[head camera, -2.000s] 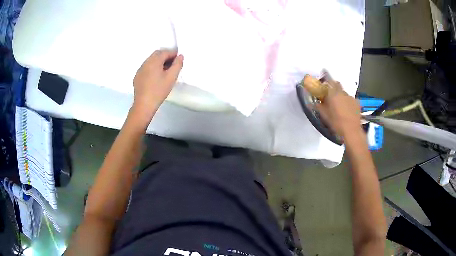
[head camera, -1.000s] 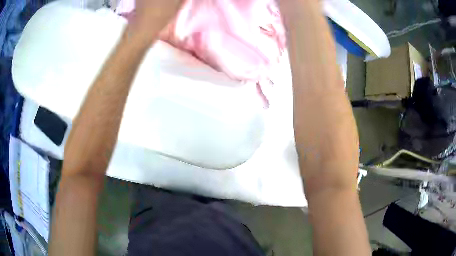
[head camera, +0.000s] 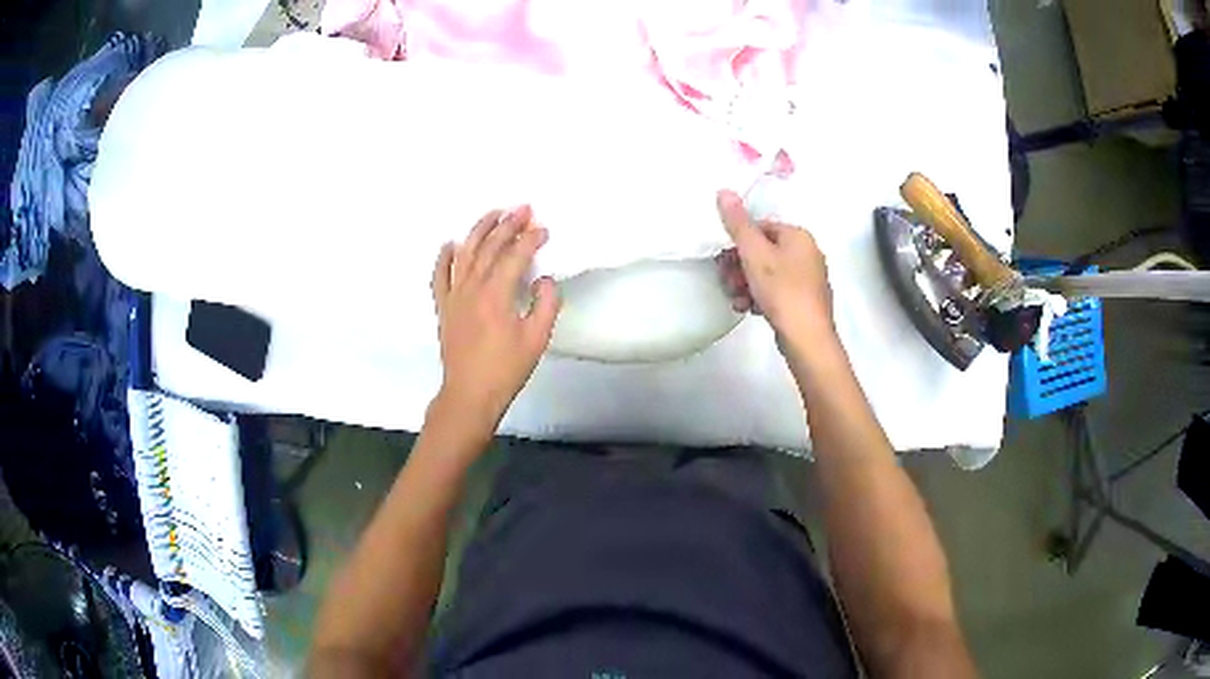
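Observation:
The pink garment (head camera: 723, 60) lies over the far side of the white padded pressing board (head camera: 650, 312); its near part looks almost white under the bright light. My left hand (head camera: 491, 299) rests on the cloth near the board's front edge, fingers spread. My right hand (head camera: 780, 272) pinches the garment's near edge between thumb and fingers at the board's right end. The steam iron (head camera: 936, 272) rests at the table's right edge, its wooden handle up, with no hand on it.
A black phone-like rectangle (head camera: 228, 340) lies on the table at left. White hangers (head camera: 197, 497) are stacked below it. Dark blue garments (head camera: 80, 385) are at far left. A blue plastic grid (head camera: 1064, 358) and the pale hose (head camera: 1141, 284) are at right. A cardboard box (head camera: 1112, 60) stands beyond.
Both hands have come back from the far side to the board's front edge. The right hand has let go of the iron it held earlier. The garment now covers more of the board.

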